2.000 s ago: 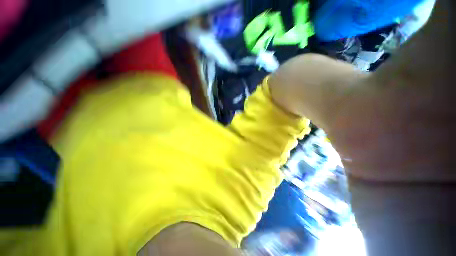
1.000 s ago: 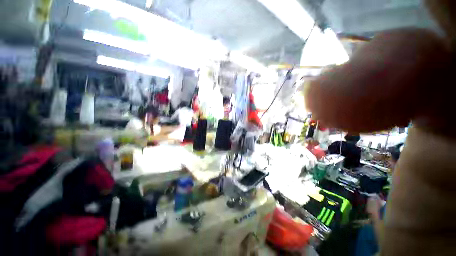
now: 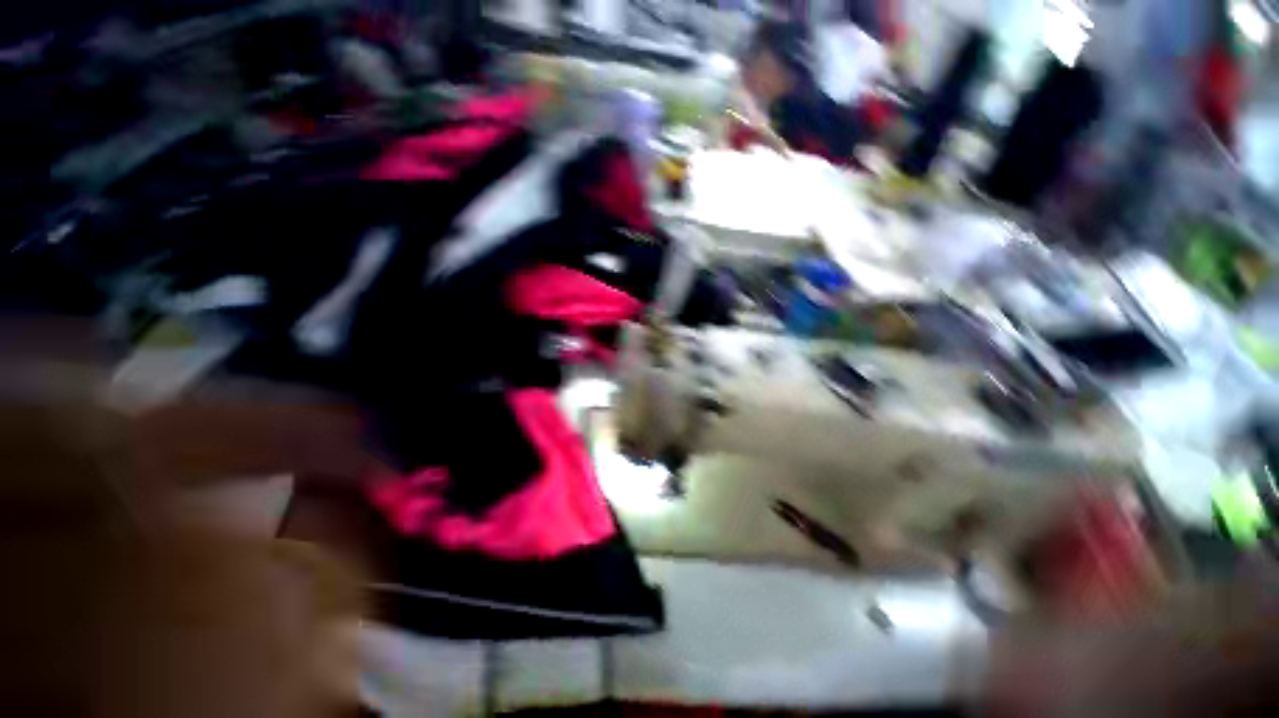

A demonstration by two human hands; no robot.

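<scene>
A black garment with pink panels lies on the left of the sewing machine, its pale-lined black edge near the table front. Its folds reach beside the lit needle area. Dark snips lie on the machine bed. A large blurred skin-coloured shape at the lower left seems to be my left hand or forearm, close to the camera. Another blurred shape at the lower right seems to be my right hand or arm. No fingers can be made out on either, and any hold is hidden by blur.
The white table edge runs along the bottom. A blue bottle or cap stands behind the machine head. A blurred red thing is at the machine's right end. A person and black thread cones show farther back.
The view has swung down and left from the room and ceiling lights to the machine and garment. The large blurred hand at the upper right is gone; skin-coloured shapes now show at both lower sides.
</scene>
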